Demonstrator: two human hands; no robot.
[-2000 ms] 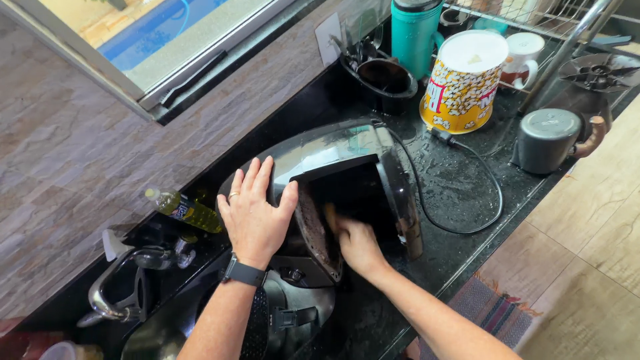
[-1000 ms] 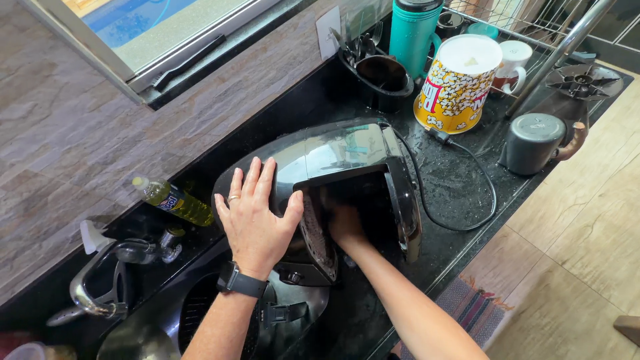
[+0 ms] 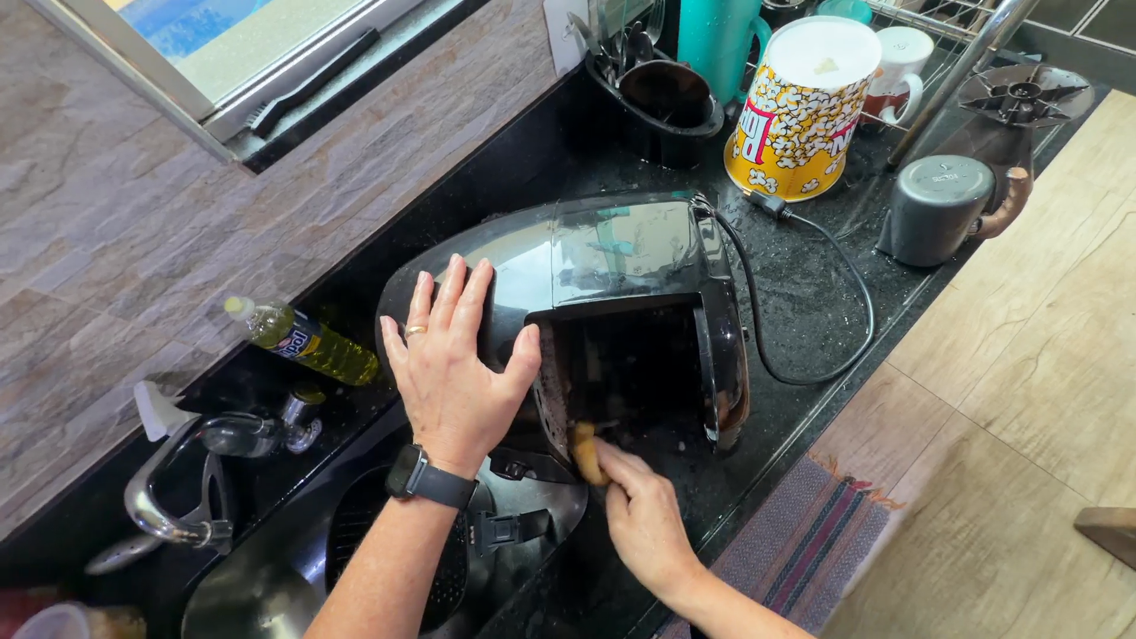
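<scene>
A glossy black air fryer body (image 3: 603,253) lies on its side on the dark stone counter, its drawer cavity open toward me. My left hand (image 3: 461,368) rests with fingers spread on its outer shell; a ring and a dark smartwatch are on that hand and wrist. With its fingers closed on a yellowish sponge (image 3: 586,454), my right hand (image 3: 643,510) is at the lower left edge of the cavity. The sponge touches the cavity's rim. The cavity's depth is dark. From the fryer's far end runs a black power cord (image 3: 754,302), its plug on the counter.
At left are a sink (image 3: 266,586) holding a black perforated basket, a chrome faucet (image 3: 164,506) and a dish soap bottle (image 3: 306,342). Behind stand a cutlery holder (image 3: 666,115), a teal mug (image 3: 714,44) and a popcorn bucket (image 3: 799,115). A dark metal cup (image 3: 941,209) sits at right.
My right hand has come out from deep in the cavity to its near edge, and the sponge now shows clearly. My left hand stays on the shell.
</scene>
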